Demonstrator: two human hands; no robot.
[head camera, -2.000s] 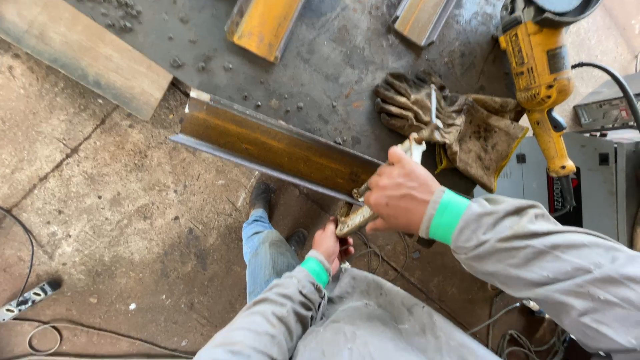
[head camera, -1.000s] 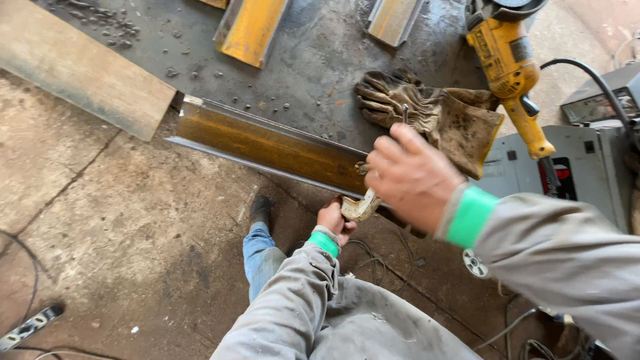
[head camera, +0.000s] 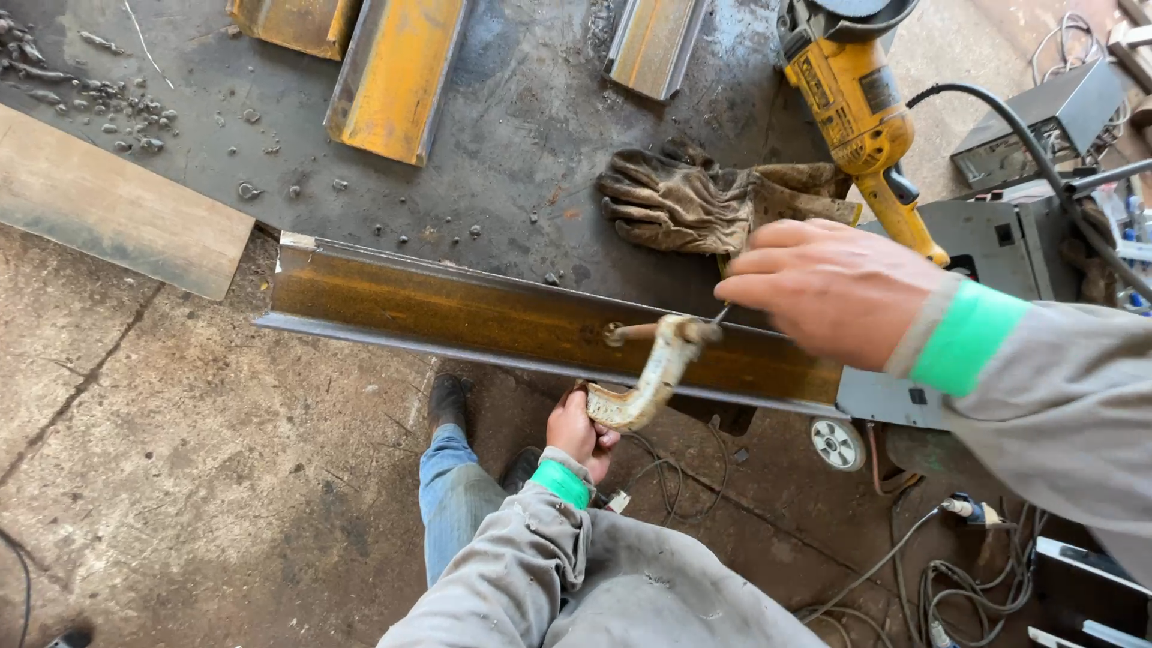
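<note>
A rusty steel channel (head camera: 450, 310) lies along the near edge of the steel table (head camera: 504, 198). A worn white C-clamp (head camera: 650, 382) sits at its near side, the round pad of its screw against the channel's inner face. My left hand (head camera: 580, 430) is closed around the lower end of the clamp frame, below the channel. My right hand (head camera: 832, 283) is at the clamp's thin handle bar (head camera: 722, 313), blurred by motion; the fingers appear to touch the bar, but their grip on it is unclear.
Leather work gloves (head camera: 675, 202) lie behind the channel, beside a yellow angle grinder (head camera: 846, 99) with its cable. More channel pieces (head camera: 396, 81) and metal bits (head camera: 135, 117) are on the table. A flat plate (head camera: 117, 198) juts out at left. Cables (head camera: 972, 576) and a wheeled grey machine (head camera: 967, 238) stand at right.
The clamp, earlier held near the channel's right end, now has its screw pad on the channel. My right hand has moved off the clamp frame to its handle bar.
</note>
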